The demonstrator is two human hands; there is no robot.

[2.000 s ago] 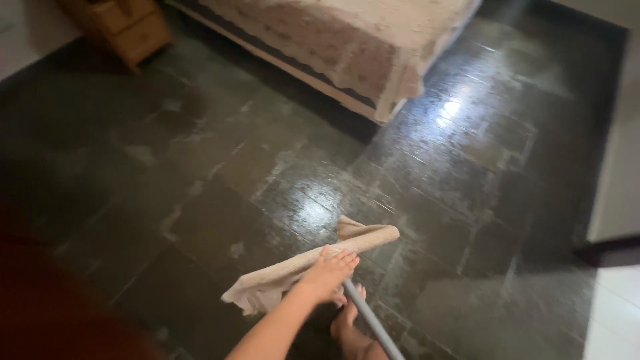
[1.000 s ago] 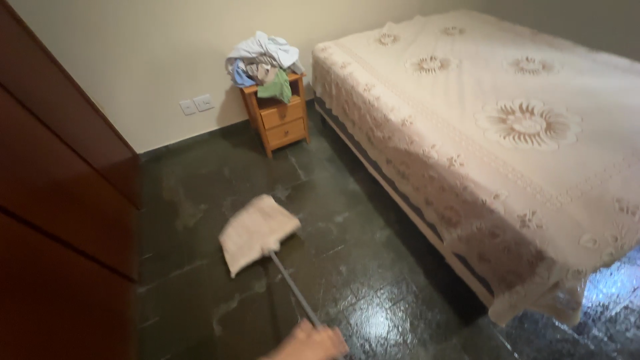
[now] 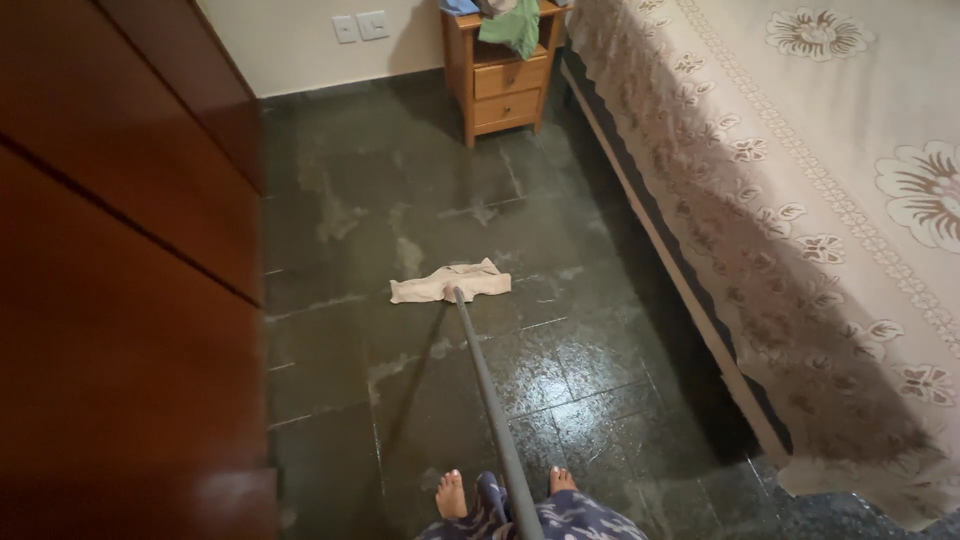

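A beige cloth (image 3: 450,284) is wrapped around the head of a floor squeegee and lies flat on the dark stone-tile floor (image 3: 420,360), in the middle of the view. From it a long grey pole (image 3: 491,397) runs down past my bare feet and out at the bottom edge. Neither of my hands shows, so what they hold is hidden. The floor has a wet-looking shine beside the pole.
A reddish-brown wooden wardrobe (image 3: 127,315) fills the left side. At the back wall stands a wooden nightstand (image 3: 507,109) with a green cloth (image 3: 511,30) hanging over it. A bed with a flowered bedspread (image 3: 817,225) lines the right.
The cloth was lifted off the floor a second ago and now lies on it. A hand seen near the pole in both earlier frames is out of view. The view has tilted down.
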